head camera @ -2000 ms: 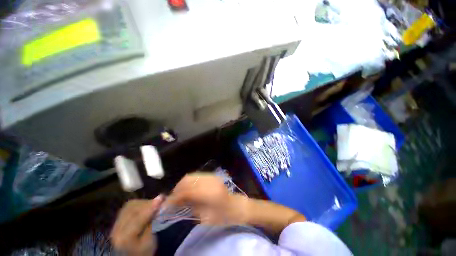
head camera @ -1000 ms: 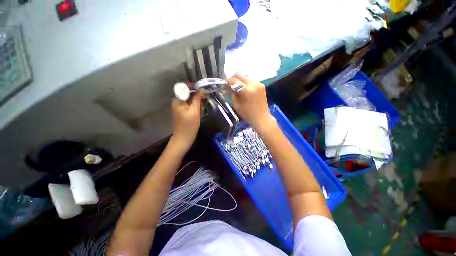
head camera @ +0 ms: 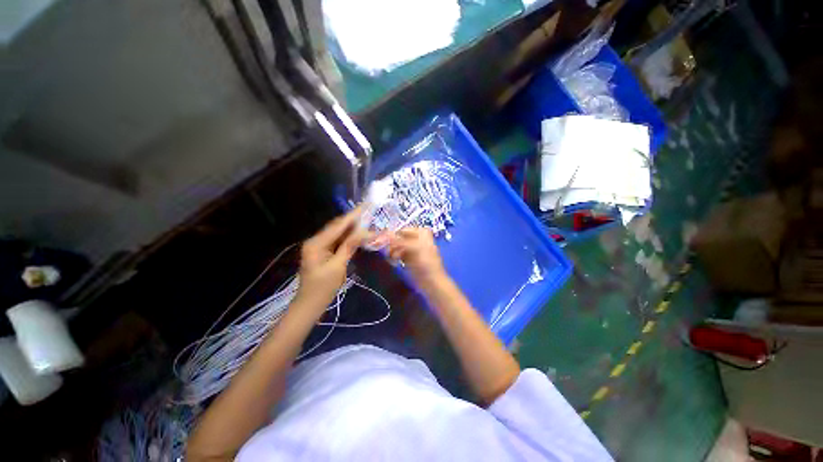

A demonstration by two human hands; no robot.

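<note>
My left hand (head camera: 327,257) and my right hand (head camera: 413,253) are close together over the near left corner of the blue tray (head camera: 505,262). Between them they hold a small white coiled cable (head camera: 372,233), blurred, with a whitish end near my left fingers. Finished coils (head camera: 420,194) lie in a pile at the tray's far left part. The tying head (head camera: 316,108), with its silvery arms, is just above and left of my hands. Loose white cables (head camera: 262,334) lie across the lap, partly behind my left forearm.
White winding posts (head camera: 43,338) are at the lower left. A second blue bin (head camera: 632,81) with clear plastic stands at the upper right, white sheets (head camera: 596,162) near it. A red object (head camera: 729,341) and boxes are at the far right. Green floor has a yellow-striped line.
Both hands have moved from the tying head's slots down to the tray's edge, with the coil still held. The view has shifted right and down.
</note>
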